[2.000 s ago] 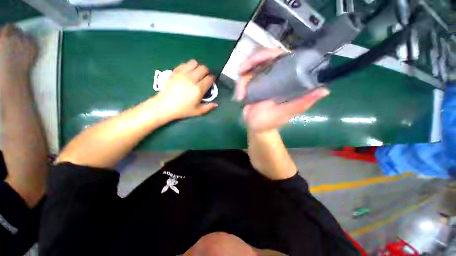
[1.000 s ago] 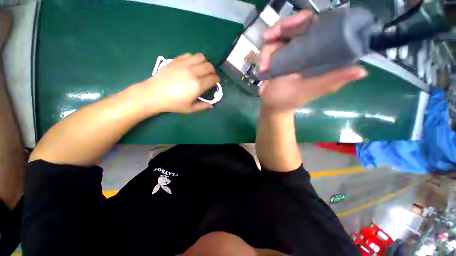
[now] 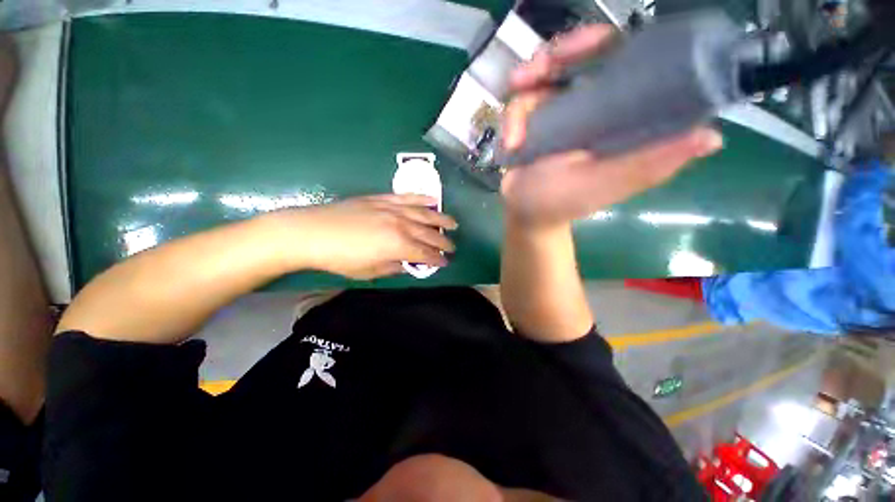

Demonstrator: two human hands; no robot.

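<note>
A white plastic housing (image 3: 416, 180) lies on the green bench near its front edge, its long side pointing away from me. My left hand (image 3: 397, 235) lies over its middle with the fingers across it; the far end and the near tip show. My right hand (image 3: 579, 172) holds the thick grey electric screwdriver (image 3: 628, 93), fingers on the far side and thumb on the near side. Its tip end is by the front of the screw feeder (image 3: 473, 118). The bit is too blurred to make out. The black cord (image 3: 805, 67) runs off to the right.
The green bench (image 3: 236, 118) has a pale metal rail (image 3: 373, 22) along its far side. A neighbour's bare arm (image 3: 20, 245) is at the far left by a white board (image 3: 34, 137). A blue sleeve (image 3: 785, 299) is at the right. A red stool (image 3: 736, 469) stands on the floor.
The housing has turned from lying sideways to pointing away from me and is nearer the bench edge, with my left hand on it. My right hand with the screwdriver moved to the feeder and stays there.
</note>
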